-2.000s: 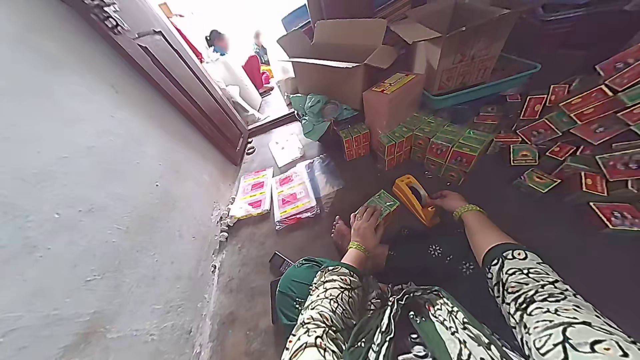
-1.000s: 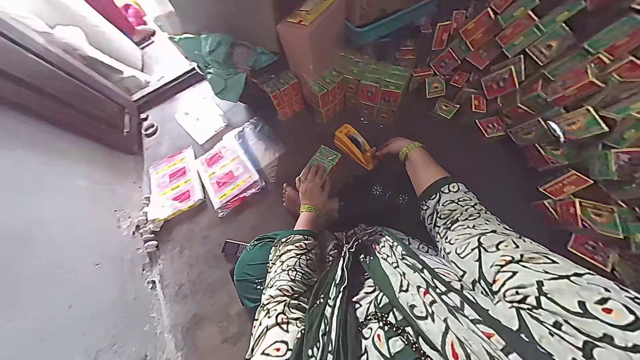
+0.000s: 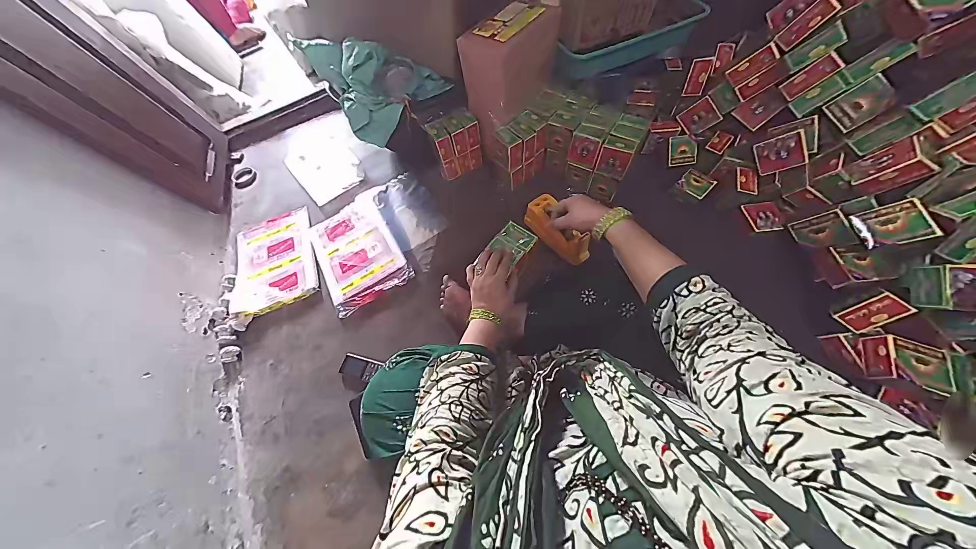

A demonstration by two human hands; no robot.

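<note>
My left hand (image 3: 492, 282) holds a green-topped block of small boxes (image 3: 512, 239) just above my bare foot (image 3: 455, 299). Close to its right, my right hand (image 3: 577, 213) grips a yellow-orange hand-held tool (image 3: 557, 231), perhaps a tape dispenser; its exact kind is hard to tell. The block and the tool are near each other, and whether they touch cannot be told. Beyond them stand stacked red and green boxes (image 3: 583, 145), with a smaller block of the same boxes (image 3: 455, 145) to their left.
Many loose red and green boxes (image 3: 781, 152) cover the floor at right. A cardboard carton (image 3: 507, 72) and a teal tray (image 3: 633, 57) stand behind the stacks. Plastic-wrapped printed packs (image 3: 358, 252) and a green cloth or bag (image 3: 366, 88) lie at left, near the wooden door (image 3: 122, 114).
The view has swung down and to the right. My left hand stays on the green block and my right hand on the yellow-orange tool throughout.
</note>
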